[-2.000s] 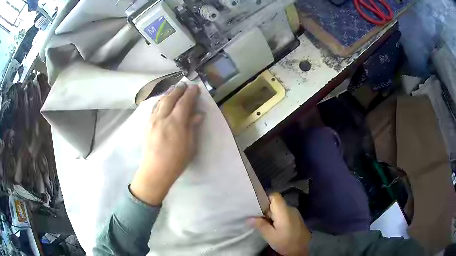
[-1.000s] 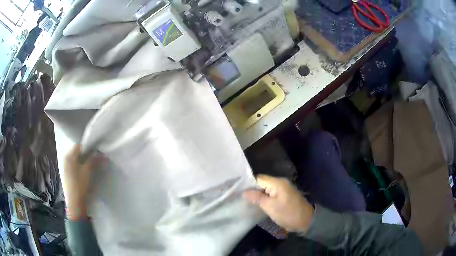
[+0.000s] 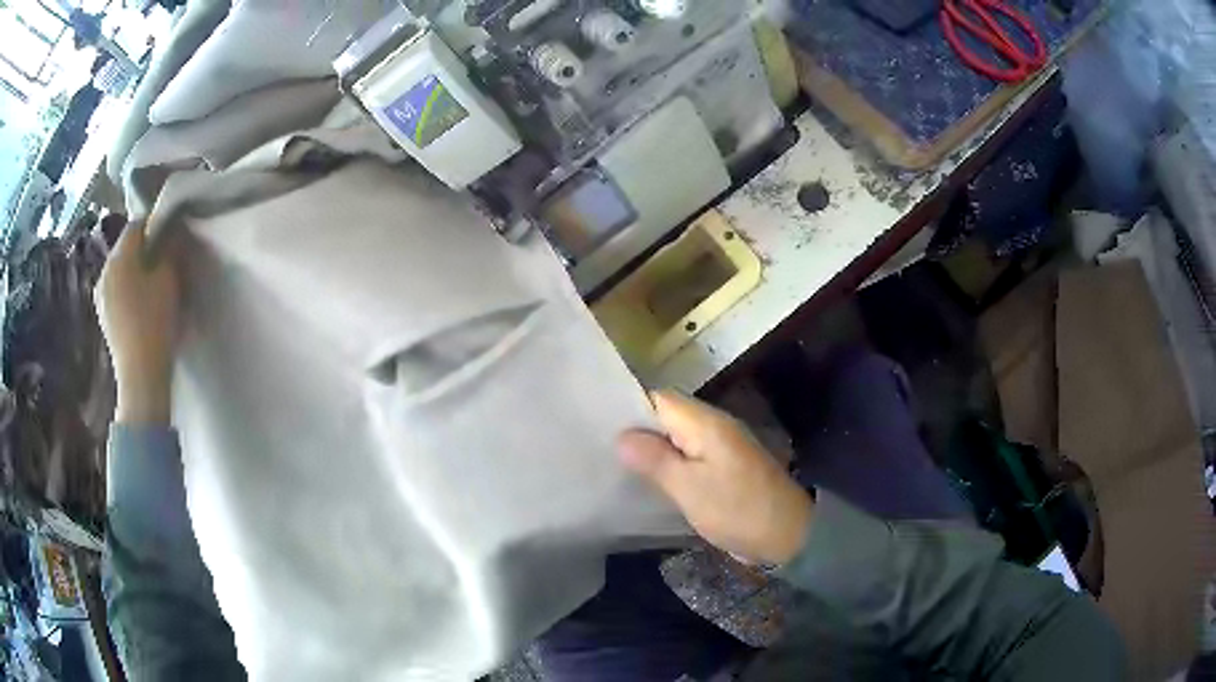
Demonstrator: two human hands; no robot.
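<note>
A large pale beige-grey cut fabric panel [image 3: 440, 440] is draped from the overlock machine [image 3: 434, 113] down over the lap, with a fold across its middle. My left hand [image 3: 140, 313] grips the panel's far left edge, where the cloth is bunched. My right hand [image 3: 720, 480] pinches the panel's right edge between thumb and fingers, below the yellow-framed opening [image 3: 747, 273]. The upper right part of the panel lies at the needle area [image 3: 514, 213]; the presser foot is too small and blurred to make out.
Red-handled scissors [image 3: 994, 40] lie on a blue patterned board [image 3: 920, 100] at the upper right. The chipped cream tabletop [image 3: 854, 220] runs along the machine. A brown piece [image 3: 1134, 440] hangs at the right. Dark bundled cloth [image 3: 54, 360] is at the far left.
My left hand has left the cloth near the needle and moved to the panel's far left edge, gripping it. My right hand has moved up along the right edge. The panel's lower part has shifted and folded.
</note>
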